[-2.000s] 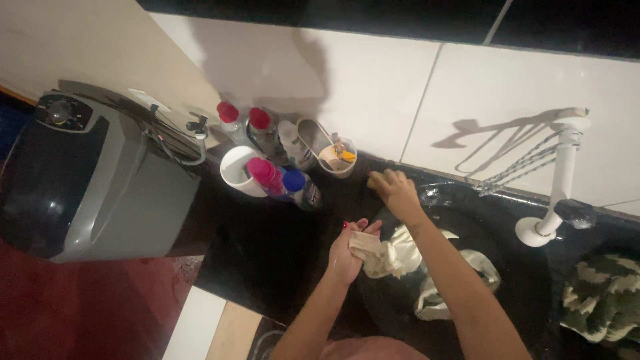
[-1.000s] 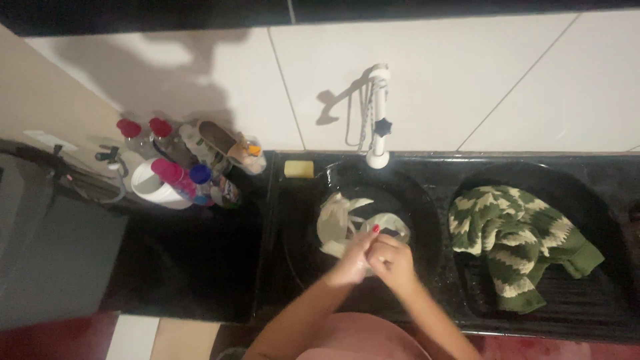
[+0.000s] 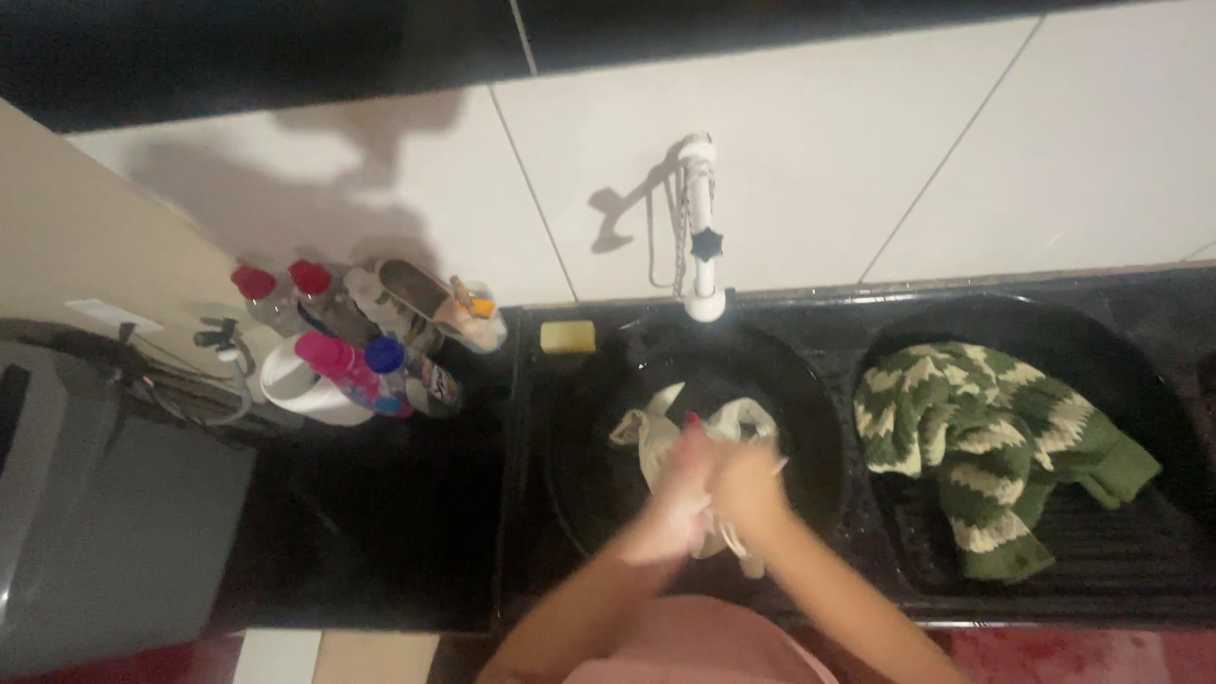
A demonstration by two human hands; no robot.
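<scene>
My left hand (image 3: 679, 499) and my right hand (image 3: 749, 480) are pressed together over the round black sink basin (image 3: 560, 456), closed on a cream-white cloth (image 3: 657, 439). Parts of the cloth show above the hands and hang below them. Both hands are blurred, and the part of the cloth between them is hidden. A white tap (image 3: 703, 271) with a dark star-shaped knob stands behind the basin. On the ledge at the basin's back left lies a yellow sponge or soap bar (image 3: 568, 336).
A green and cream patterned knit garment (image 3: 993, 446) lies in the right-hand basin. Bottles with red caps (image 3: 310, 277), a pink-capped bottle (image 3: 328, 356), a blue-capped bottle (image 3: 386, 355) and a white container (image 3: 309, 385) crowd the left back corner. A grey appliance (image 3: 123, 513) stands at far left.
My right hand was at the yellow block two seconds ago, apart from the left; both hands are now together on the cloth. The view has turned and shifted right.
</scene>
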